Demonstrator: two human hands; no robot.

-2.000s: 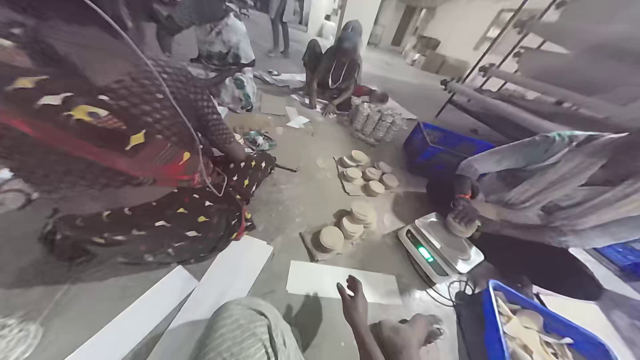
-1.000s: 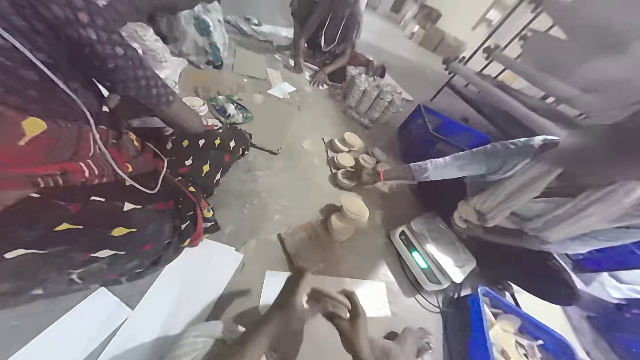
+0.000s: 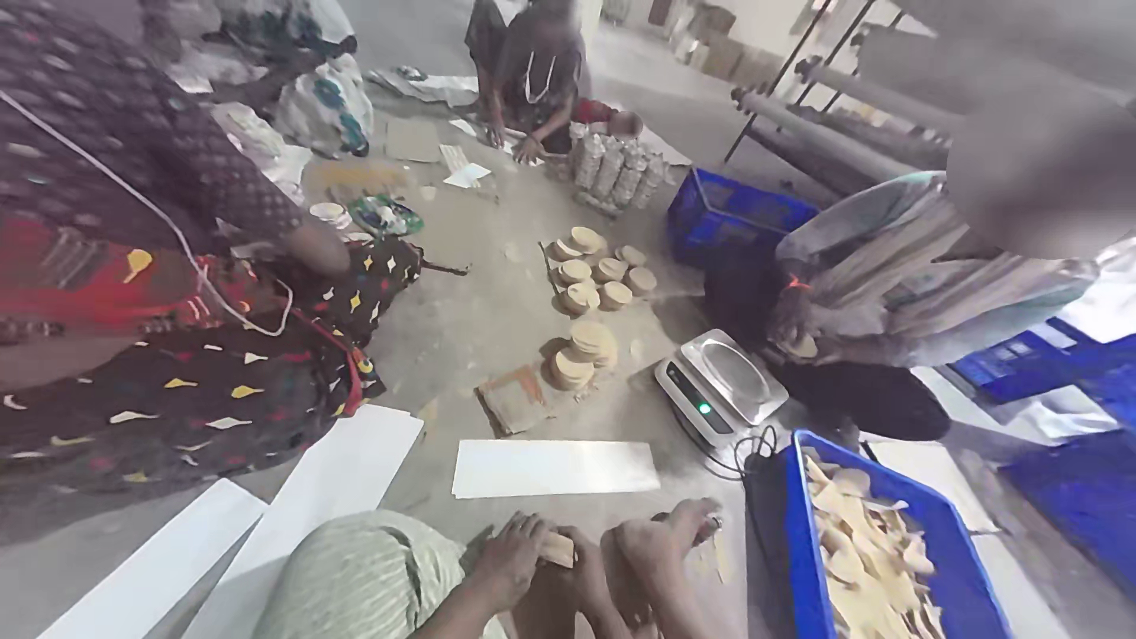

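Note:
My left hand and my right hand are close together at the bottom of the view, holding a short stack of thin beige discs between them. Beyond them a white paper strip lies on the floor. Past the strip are a worn brown board and two stacks of beige discs that touch. Several more disc stacks stand farther off. A digital scale with a lit green display sits to the right, its round pan bare.
Beside the scale is a blue crate of beige pieces, with a cable near it. A co-worker at right holds a disc. Others sit at left and at the back. White sheets lie left of my knee; wrapped rolls stand beyond.
My hands have come together around the discs. A disc stack that stood on the brown board two seconds ago is gone from there. The right co-worker's hand has drawn back from the far stacks.

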